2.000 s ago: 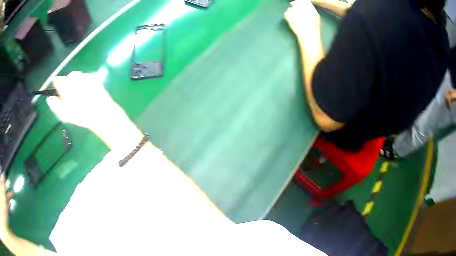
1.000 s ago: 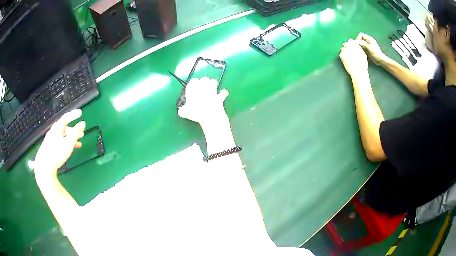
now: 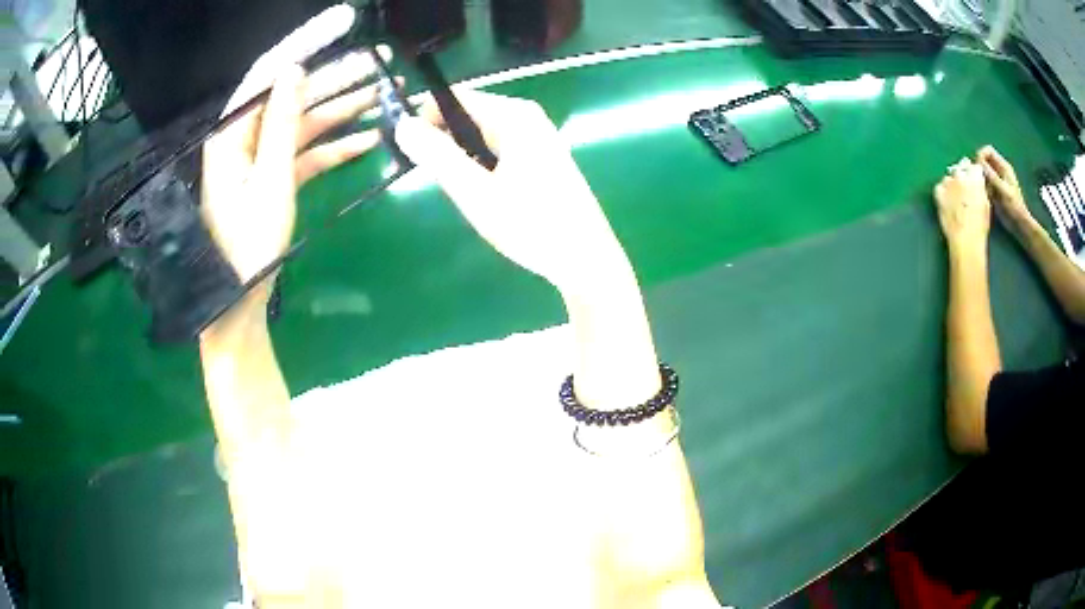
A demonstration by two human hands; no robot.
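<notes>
A black phone middle frame [image 3: 174, 255] is held up close to the camera at the left, its patterned section with camera hole at the lower left and its open window to the right. My left hand [image 3: 256, 167] holds it, with fingers spread behind and through the window. My right hand [image 3: 512, 167] is at the frame's right end and holds a slim dark hand tool [image 3: 458, 113] like a pen. The tool's tip is hard to make out near the frame's edge. My right wrist wears a dark bead bracelet.
Another black phone frame [image 3: 761, 124] lies on the green bench [image 3: 761, 357] beyond my right hand. A black compartment tray [image 3: 845, 26] stands at the back right. Dark speakers [image 3: 535, 18] stand at the back. Another person's hands [image 3: 966, 202] rest over the bench at the right.
My left hand, empty before, now holds a frame up close. My right hand has come to that frame with the tool. The view has turned, showing the loose frame and the other person further right.
</notes>
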